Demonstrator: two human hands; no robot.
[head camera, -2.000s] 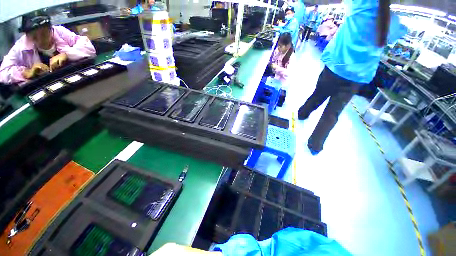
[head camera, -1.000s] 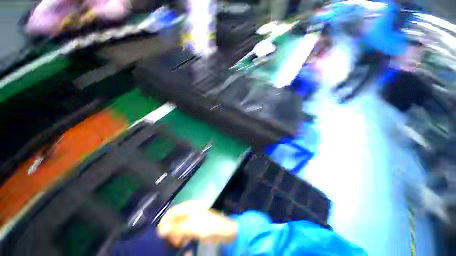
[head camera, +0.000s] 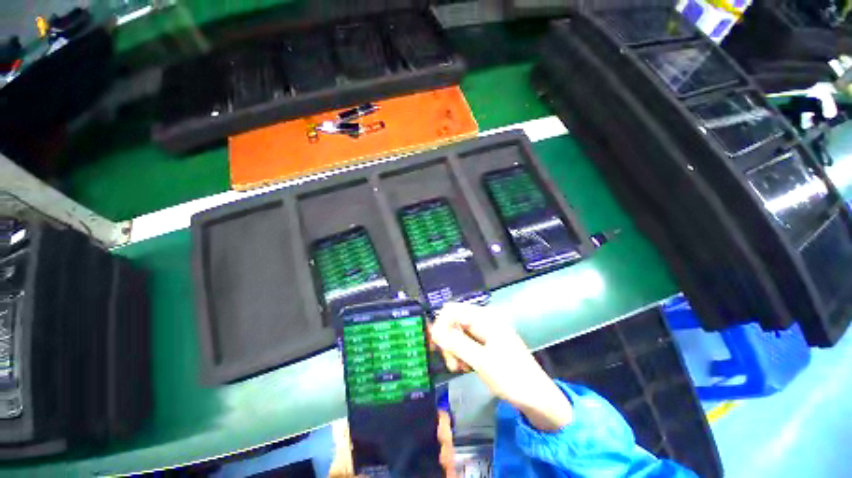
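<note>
A lit smartphone (head camera: 385, 373) with green test blocks is held upright at the bottom centre by my left hand (head camera: 343, 455), mostly hidden behind it, with fingers showing at both lower edges. My right hand (head camera: 486, 355) has its fingertips bent together at the phone's upper right edge; whether they hold a small item cannot be told. The four-slot foam tray (head camera: 248, 289) lies behind. Its left slot is empty. The other three slots hold a phone (head camera: 347, 266), another phone (head camera: 439, 247) and a third phone (head camera: 530, 219), all showing green blocks.
An orange mat (head camera: 271, 159) bears small tools (head camera: 350, 124). A rear foam tray (head camera: 308, 98) stands beyond it. Stacked trays stand at left (head camera: 93, 345) and right (head camera: 673, 177). A small dark tool (head camera: 603, 239) lies right of the working tray. Dark trays (head camera: 635, 383) and a blue stool (head camera: 738, 359) are lower right.
The view has swung left and down onto the working tray. The held phone has come into view with my left hand. My right hand now touches or nearly touches its edge.
</note>
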